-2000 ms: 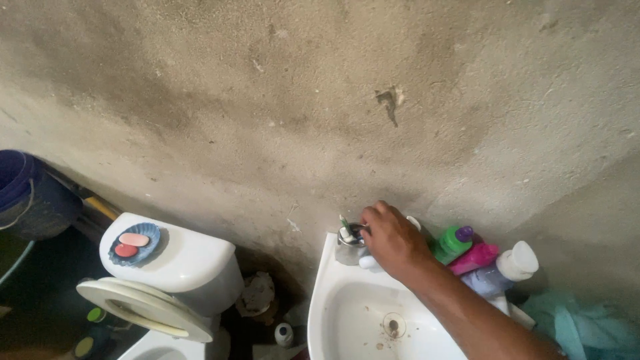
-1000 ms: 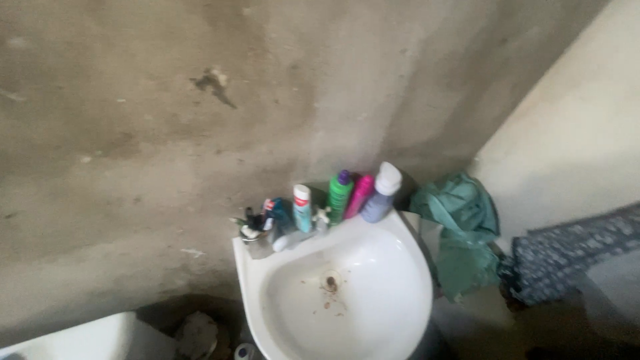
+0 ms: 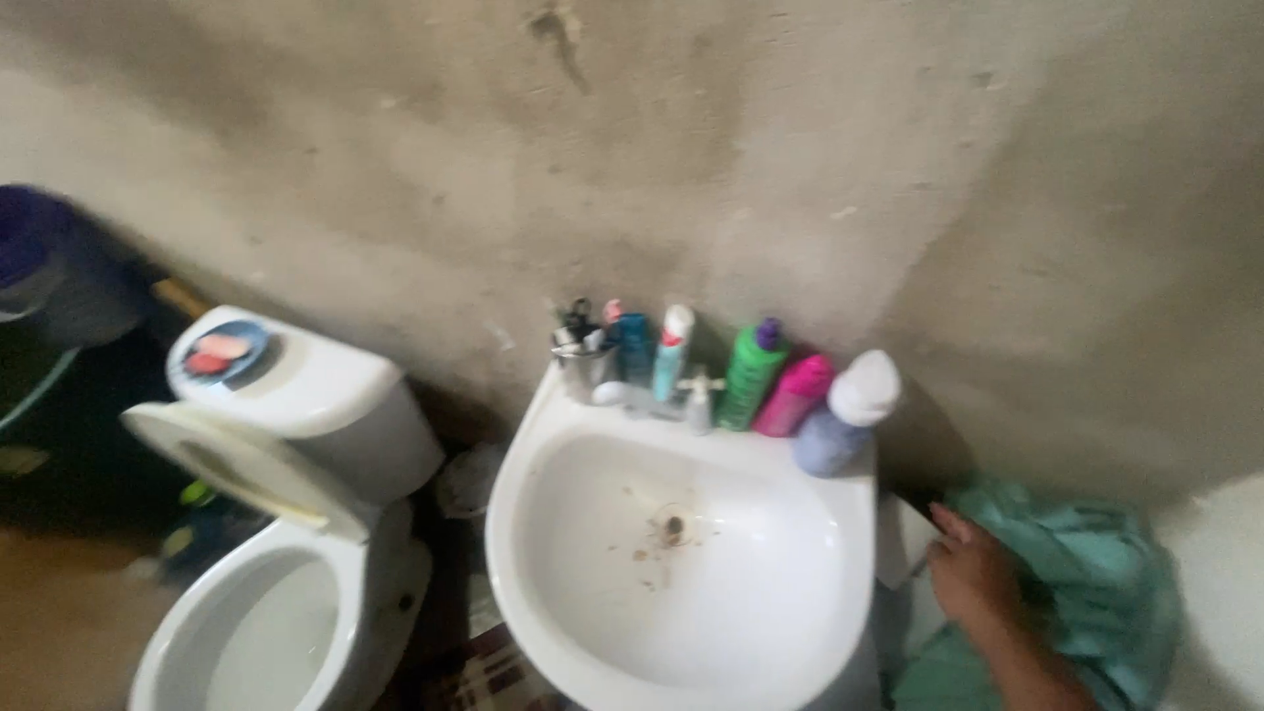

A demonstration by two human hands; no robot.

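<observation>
My right hand (image 3: 973,568) reaches in at the lower right, beside the white sink (image 3: 513,563), over a green cloth or bag (image 3: 1106,583). Its fingers are near a pale flat panel (image 3: 901,538); blur hides whether they grip anything. My left hand is out of view. Along the sink's back ledge stand a metal cup (image 3: 585,370) with toiletries, a blue container (image 3: 635,346), a white and teal tube (image 3: 672,354), a faucet (image 3: 699,400), a green bottle with a purple cap (image 3: 752,375), a pink bottle (image 3: 793,395) and a lavender bottle with a white cap (image 3: 847,415). Brown specks lie around the drain (image 3: 674,528).
At left is a toilet (image 3: 346,583) with its seat raised partway. A blue dish (image 3: 259,341) with pink and red soap bars sits on the tank (image 3: 331,380). A dark blue bucket (image 3: 69,267) stands farther left. The rough wall (image 3: 444,178) rises behind.
My right hand was at the cup on the sink ledge, then out of view; now it is right of the sink by the green cloth or bag. The view swung right, then back.
</observation>
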